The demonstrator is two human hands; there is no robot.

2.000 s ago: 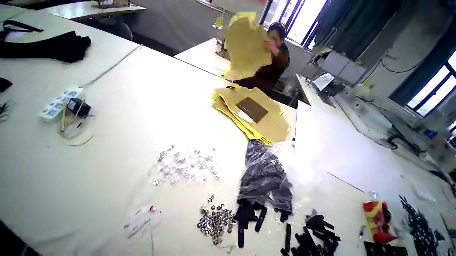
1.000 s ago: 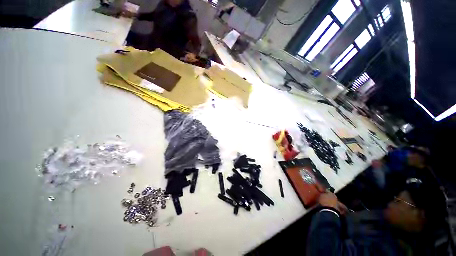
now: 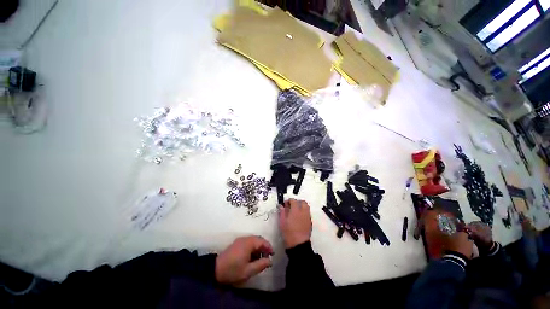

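Observation:
My left hand (image 3: pixel 243 259) is low over the table edge, thumb and fingers curled towards each other; something small may be between the fingertips, but I cannot tell. My right hand (image 3: pixel 295 223) has its fingertips down at the black strap tabs (image 3: pixel 281 180) by the mouth of the clear plastic bag (image 3: pixel 301 136); what the fingertips touch is hidden. The pile of metal rings (image 3: pixel 248 192) lies just left of my right hand. A loose pile of black strap tabs (image 3: pixel 356 208) lies to its right.
A glittery clear-and-silver heap (image 3: pixel 188 130) and a pale label or packet (image 3: pixel 152 208) lie left. Yellow-tan sheets (image 3: pixel 280 45) lie at the far side. At right, a neighbour's hands work over a reddish-brown board (image 3: pixel 433 232), beside a red-and-yellow packet (image 3: pixel 429 173).
Both my hands have come over the table near the rings and tabs. The camera view has swung down. The brown rectangle no longer shows on the yellow sheets.

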